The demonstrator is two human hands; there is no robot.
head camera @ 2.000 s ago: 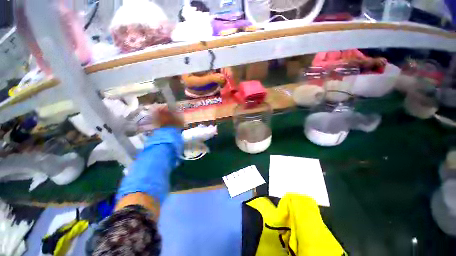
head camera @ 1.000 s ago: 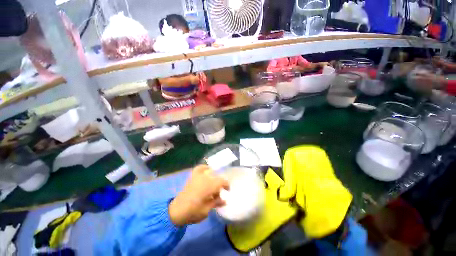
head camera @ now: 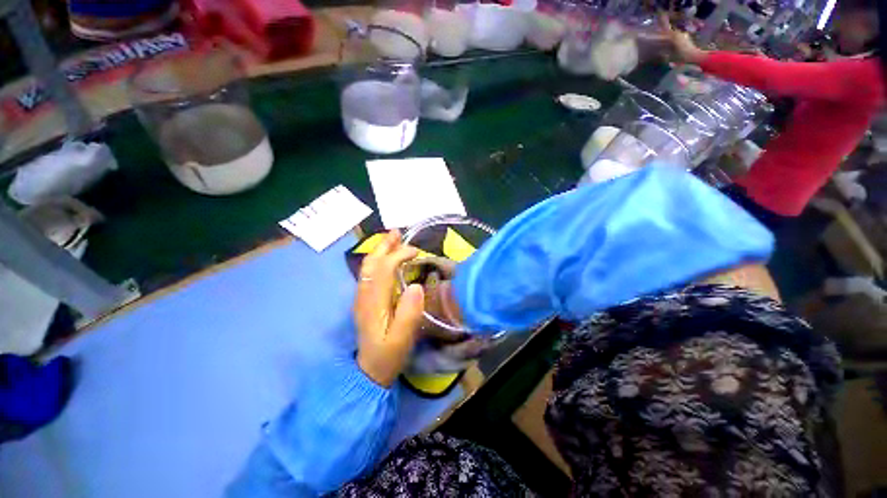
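Observation:
A clear jar body stands on the yellow and black work pad at the bench edge, its open rim towards me. My left hand holds the jar's left side, fingers at the rim. My right hand is inside the jar, reached in through the mouth, partly hidden by its blue sleeve and blurred. Yellow and black cloth shows around it inside the jar; the finger grip on it is mostly hidden.
A paper slip and a white sheet lie behind the pad. Jars stand on the green surface. A person's red sleeve reaches over a row of jars at right. A metal post stands at left.
The jar has come down onto the pad. My right hand with the yellow cloth has gone inside it. My left hand has shifted to its side, and the view has turned down and closer.

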